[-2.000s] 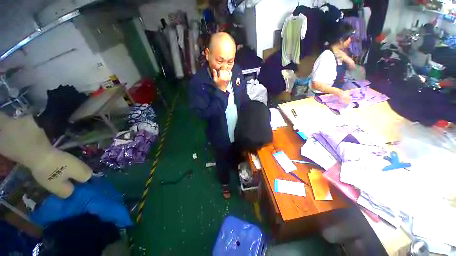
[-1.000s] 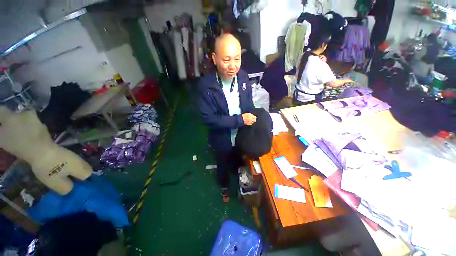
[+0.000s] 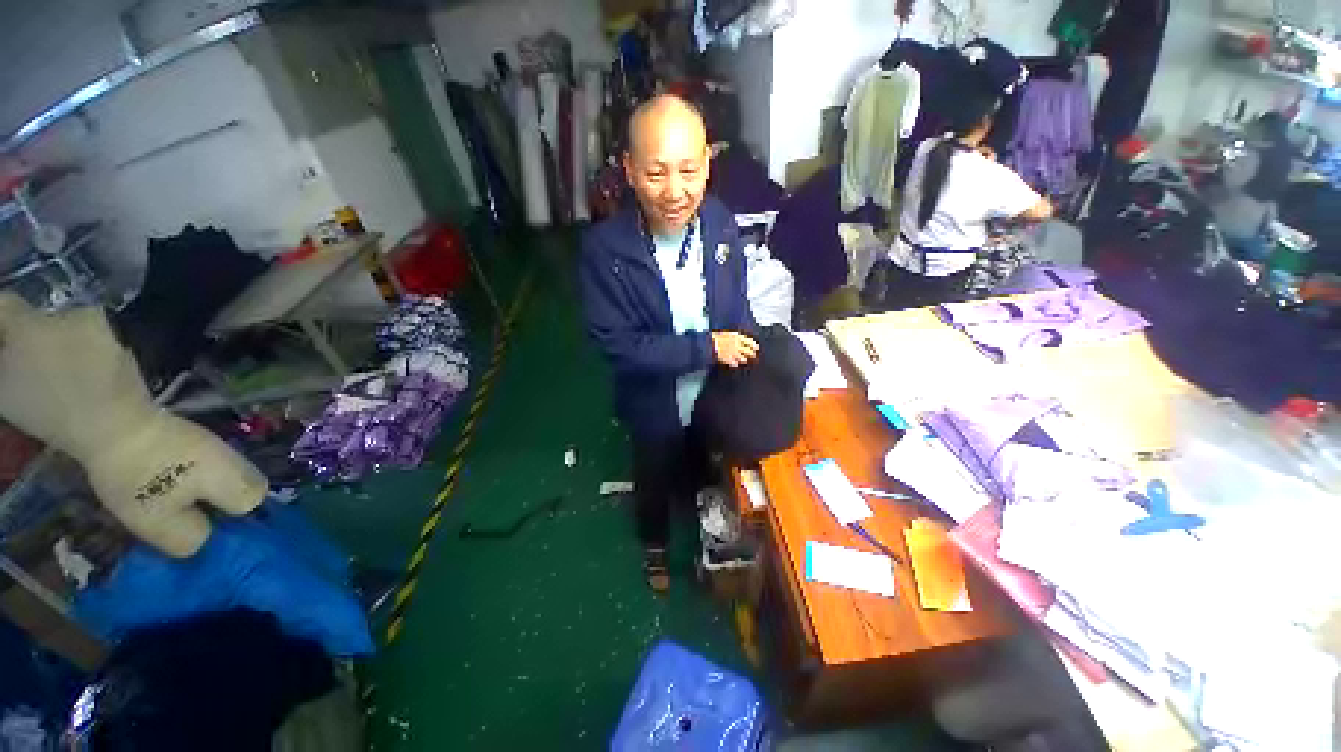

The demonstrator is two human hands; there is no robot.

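Neither of my hands can be made out. A blurred grey-brown shape (image 3: 1015,698) lies at the bottom right; I cannot tell what it is. Nearest in front stands a brown wooden desk (image 3: 882,635) with two white, blue-edged cards (image 3: 849,567) and an orange-brown envelope (image 3: 937,564). Behind its left end stands a person in a navy jacket (image 3: 625,301), facing me and holding a black garment (image 3: 753,397) against the body, one hand on top of it.
A blue plastic stool (image 3: 688,705) stands at the bottom centre. A cutting table (image 3: 1132,360) with purple pieces (image 3: 1000,434) and white sheets is at right, a person in white (image 3: 941,206) behind it. A dress form (image 3: 140,426), blue bags and purple bundles (image 3: 385,419) are left of the striped aisle line.
The person in navy has lowered a hand from the face onto the black garment. The person in white has turned away from the cutting table. The view has shifted slightly.
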